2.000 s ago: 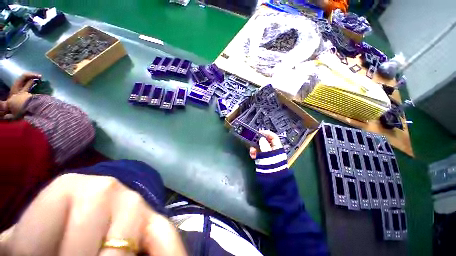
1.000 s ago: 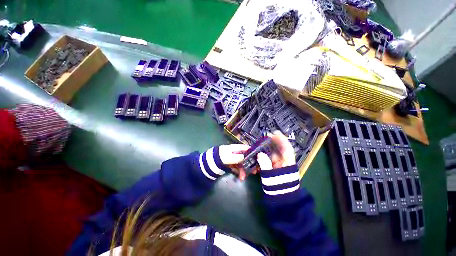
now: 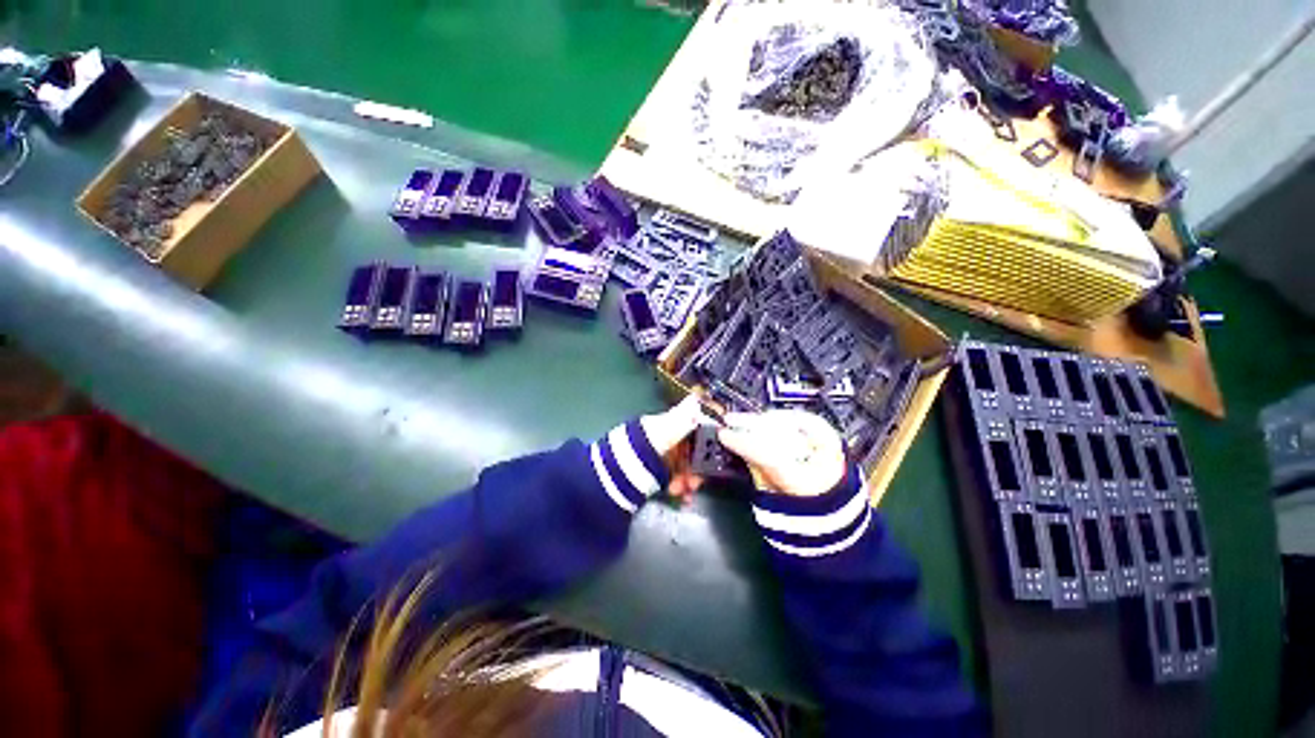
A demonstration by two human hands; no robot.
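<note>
My left hand (image 3: 675, 436) and my right hand (image 3: 786, 450) meet at the near left edge of the bezel box (image 3: 901, 459). Between their fingers they hold a small dark unit (image 3: 711, 448), mostly hidden by the fingers. The open cardboard box is heaped with grey front frames (image 3: 808, 346). Loose bezels (image 3: 668, 267) lie just left of the box. Dark purple screen units (image 3: 427, 303) stand in two short rows further left, with a few more beside the loose bezels.
A black tray (image 3: 1060, 663) at right holds rows of framed units (image 3: 1074, 457). A small parts box (image 3: 245, 216) stands at left. A plastic bag (image 3: 822, 87) and a yellow-edged stack (image 3: 1024, 260) lie on the side board. A person's red garment (image 3: 101, 562) shows at lower left.
My left hand came up from the lower left foreground to join my right at the box. Since the last second the hands have turned and now cover more of the unit. The neighbour's striped sleeve has left view.
</note>
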